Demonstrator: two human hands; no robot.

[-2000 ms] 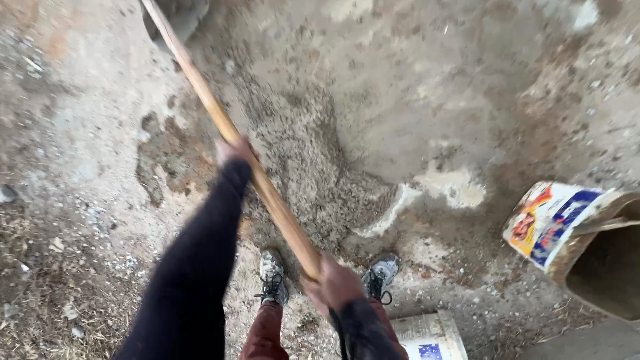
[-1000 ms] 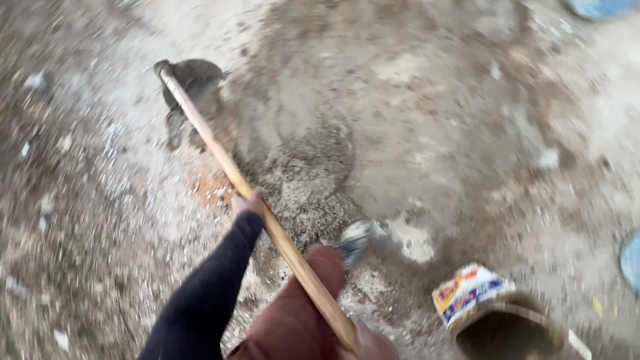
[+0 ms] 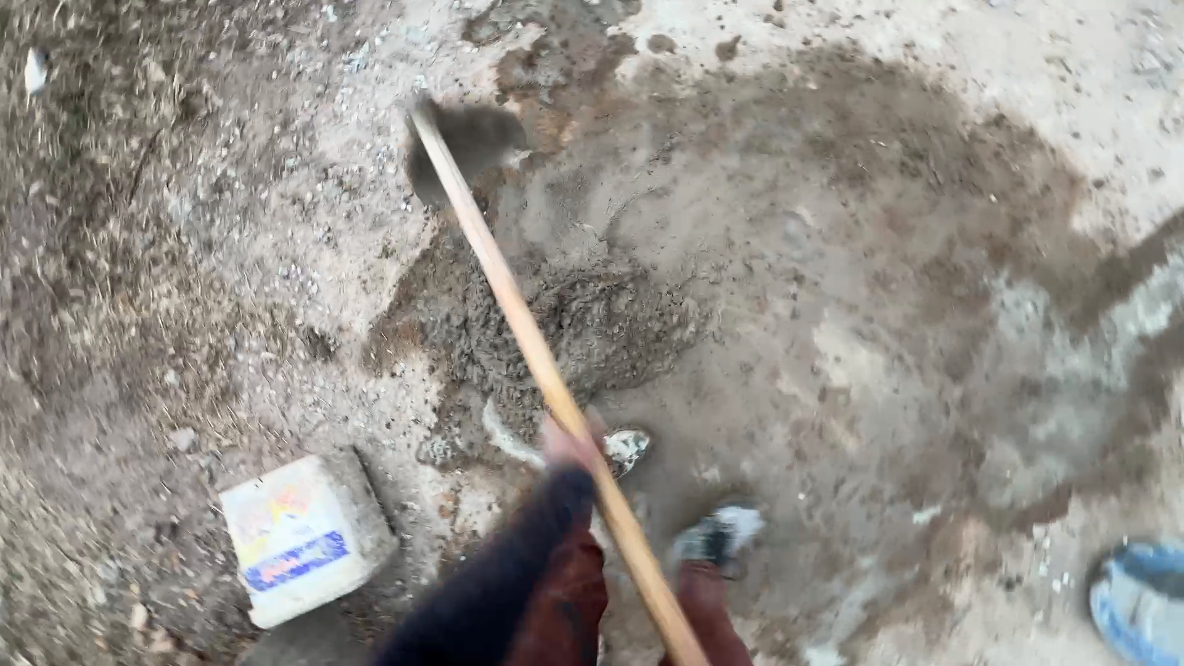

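Note:
My left hand [image 3: 572,442] grips the long wooden handle [image 3: 504,287] of a hoe partway down its length. The broad blade [image 3: 472,139] is blurred and hangs at or just above the ground at the upper left; I cannot tell whether it touches. Under the handle lies a heap of wet grey mortar or concrete [image 3: 620,324], rough and lumpy. My right hand is outside the view; the handle runs off the bottom edge.
A white plastic bucket [image 3: 305,536] lies on its side at the lower left. My shoes [image 3: 721,535] stand on the wet, smeared ground. A blue-rimmed container [image 3: 1142,592] is at the lower right. Dry grass [image 3: 102,305] and gravel lie to the left.
The view has shifted and turned strongly. The right hand, on the handle in the earlier frames, has gone out of view. The left hand still grips the handle.

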